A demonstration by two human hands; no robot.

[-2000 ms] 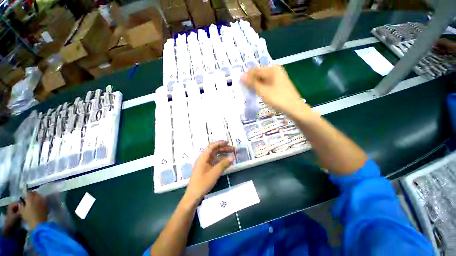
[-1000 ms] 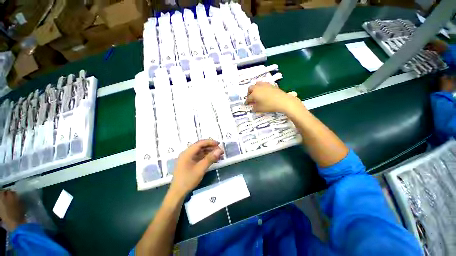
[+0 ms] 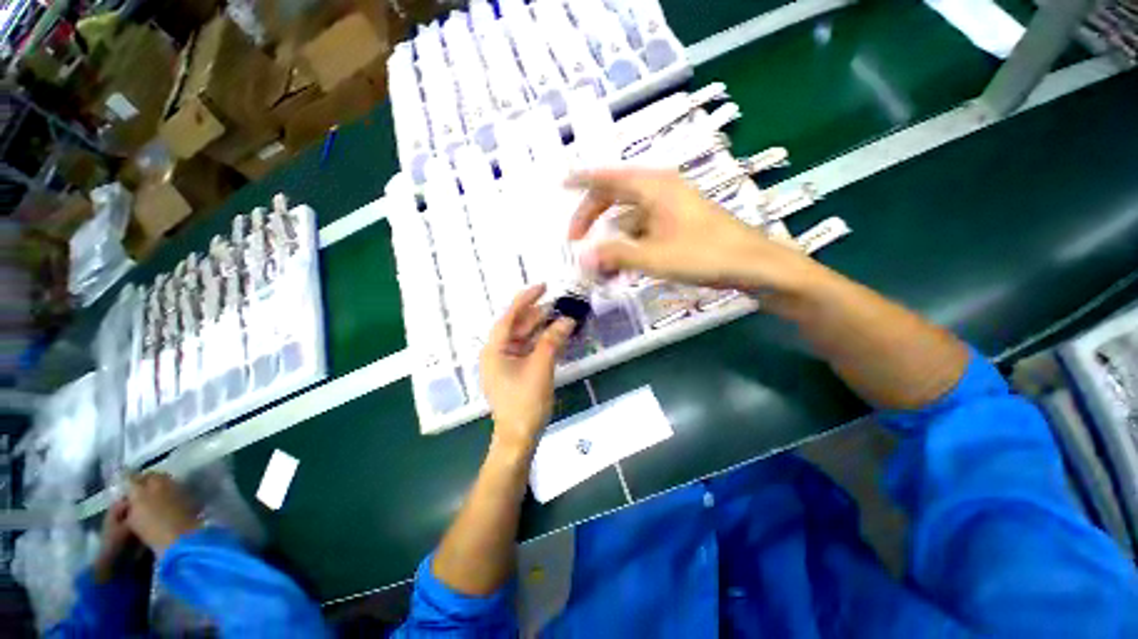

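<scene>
My left hand (image 3: 524,368) pinches a watch by its small black face (image 3: 572,310) at the near edge of the white tray (image 3: 437,406). My right hand (image 3: 674,231) is just above and to the right, its fingers curled around a white strip, either strap or sleeve; blur hides which. Wrapped watches (image 3: 437,281) lie in close parallel rows on the tray's left. Pale bare straps (image 3: 824,235) stick out past its right edge. A white printed card (image 3: 602,443) lies on the green bench before me.
A second tray of wrapped watches (image 3: 537,69) stands behind. Another tray (image 3: 225,337) is at left, with clear plastic (image 3: 69,437) and another worker's hands (image 3: 150,512) nearby. A white slip (image 3: 277,479) lies at left. A metal post (image 3: 1036,63) rises at right.
My right hand has moved from the bare straps towards my left hand. A black watch face now shows at my left fingertips. More straps jut out at the tray's right. The view has shifted.
</scene>
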